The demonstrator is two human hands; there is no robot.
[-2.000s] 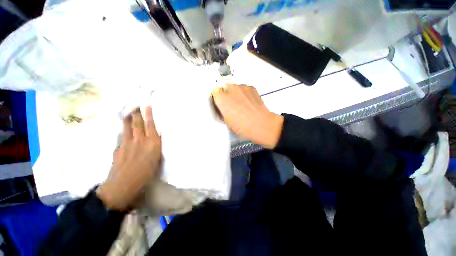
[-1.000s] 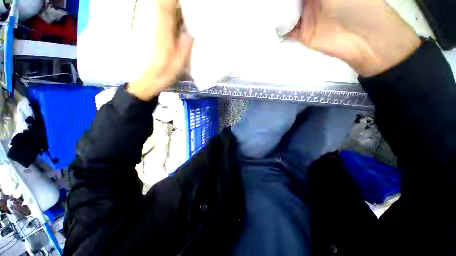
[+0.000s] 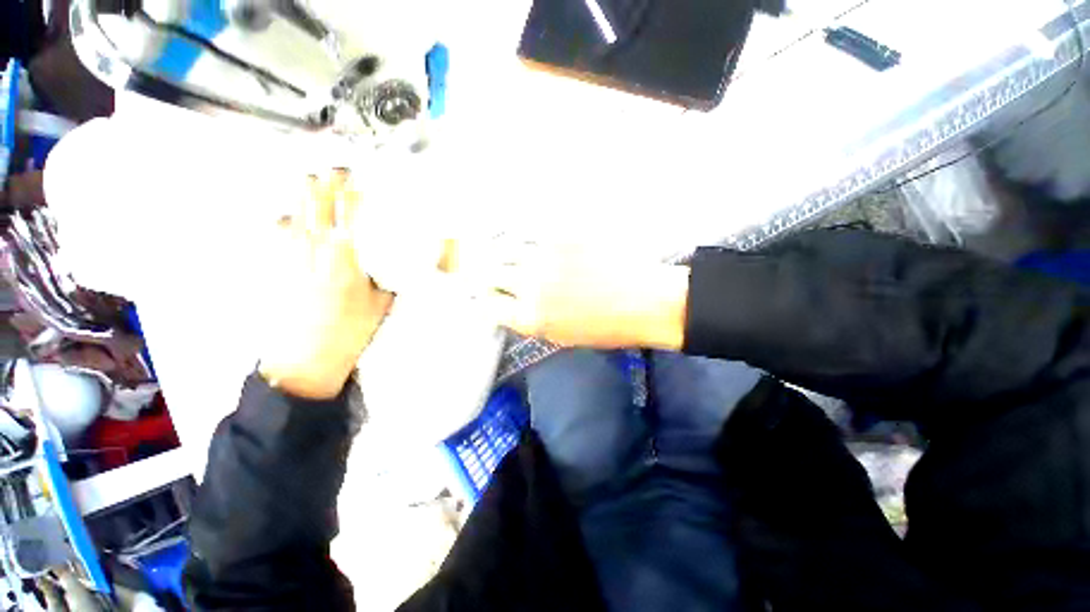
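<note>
A bright white, overexposed garment piece (image 3: 203, 203) lies on the white machine table and hangs down toward my lap. My left hand (image 3: 329, 281) lies on the cloth, fingers pointing toward the needle area; whether it grips is unclear. My right hand (image 3: 550, 291) is to its right, fingers curled at the cloth's edge with a bit of cloth pinched between them. The needle and presser area (image 3: 389, 102) of the sewing machine stands just beyond both hands. Glare hides the cloth's edges and seams.
A smartphone (image 3: 640, 46) lies right of the needle, with a dark pen or marker (image 3: 862, 48) farther right. A ruled measuring strip (image 3: 837, 179) runs along the table's front edge. A blue lattice basket (image 3: 488, 442) is below the table by my knees. Racks and cloths stand at left.
The view has swung back up to show the needle area and phone. Both hands have come down with the cloth onto the table near the needle and closer together.
</note>
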